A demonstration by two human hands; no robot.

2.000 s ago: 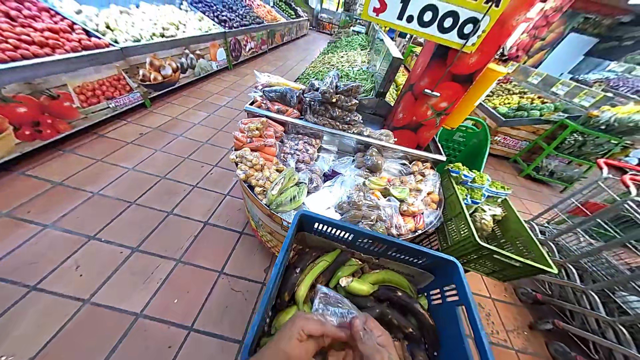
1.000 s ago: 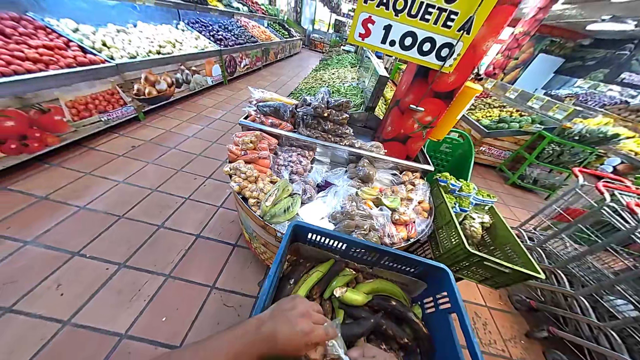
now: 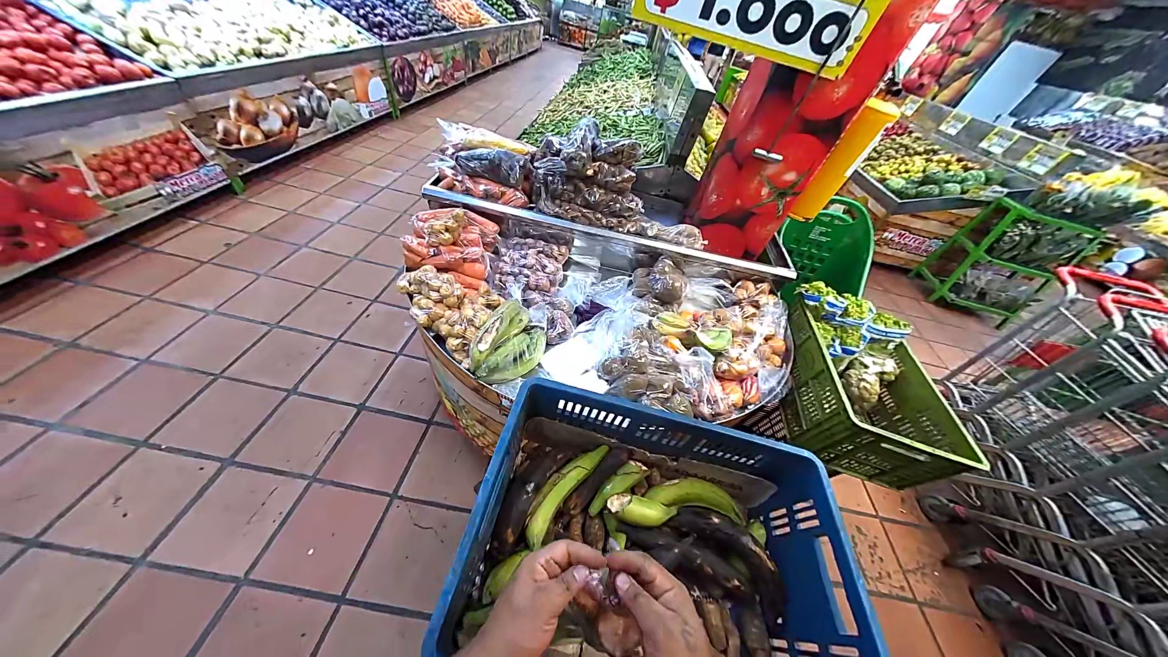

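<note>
At the bottom centre, my left hand (image 3: 546,598) and my right hand (image 3: 659,604) face each other over a blue plastic crate (image 3: 826,566). The fingertips of both pinch the gathered top of a clear plastic bag (image 3: 602,589), and something brownish shows below it between the hands. Under and beyond the hands, the crate holds green plantains (image 3: 564,488) and blackened plantains (image 3: 721,538). The crate's far edge stands against a round display bin (image 3: 465,406) of bagged produce, with bagged green vegetables (image 3: 511,342) nearest to it.
A green crate (image 3: 885,447) with small packs stands right of the bin. Nested shopping carts (image 3: 1077,456) line the right edge. Tiled floor (image 3: 228,438) lies to the left, with vegetable shelves (image 3: 265,68) behind it. A price sign (image 3: 766,27) hangs above the bin.
My left hand, reaching over the plantains at the crate's left a second ago, is now beside my right hand at the bag's top.
</note>
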